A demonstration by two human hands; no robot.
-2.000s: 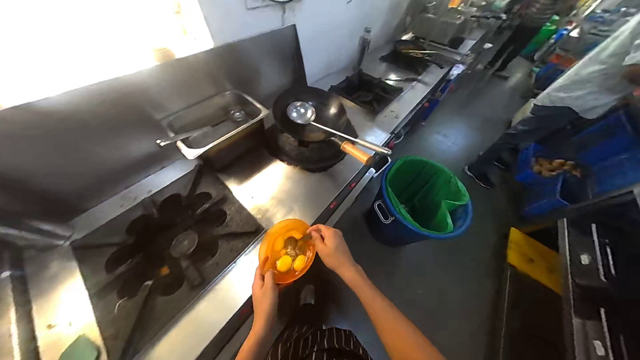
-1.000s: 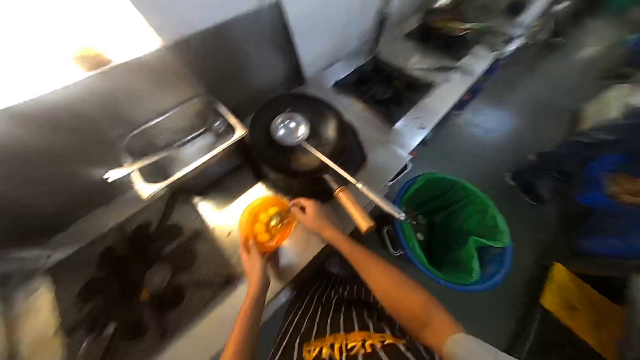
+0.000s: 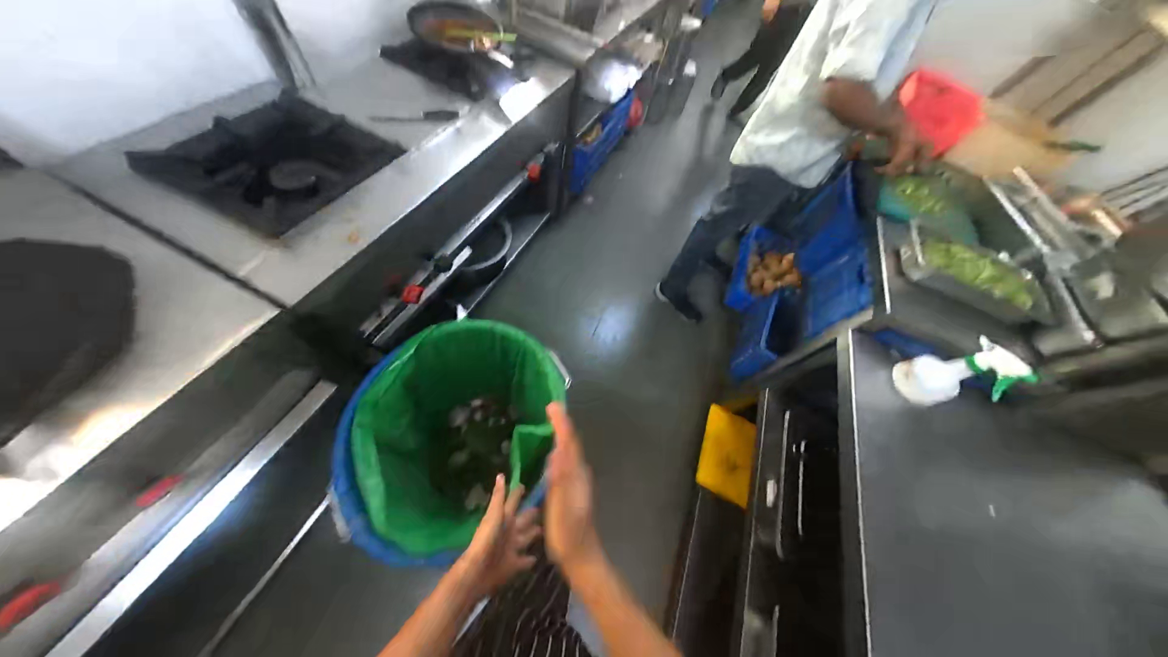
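My left hand [image 3: 506,538] is over the near rim of a blue bin with a green liner [image 3: 392,456]; its fingers are apart and it holds nothing. Close beside it, my right hand [image 3: 570,484] is held upright at the bin's right edge, blurred, with nothing seen in it. Whether either hand touches the rim or the liner, I cannot tell. Pale scraps [image 3: 479,429] lie at the bottom of the bin. The orange bowl does not show in the present view.
At left runs a steel cooking counter with a burner [image 3: 292,178] and a pan [image 3: 456,26]. A person [image 3: 794,119] works at the right, by blue crates [image 3: 835,265]. A spray bottle [image 3: 931,379] lies on the dark right counter [image 3: 995,529]; a yellow board [image 3: 727,456] stands below.
Both my hands held or touched the orange bowl of egg yolks one second ago; now they are off it, at the bin. The view has swung far right.
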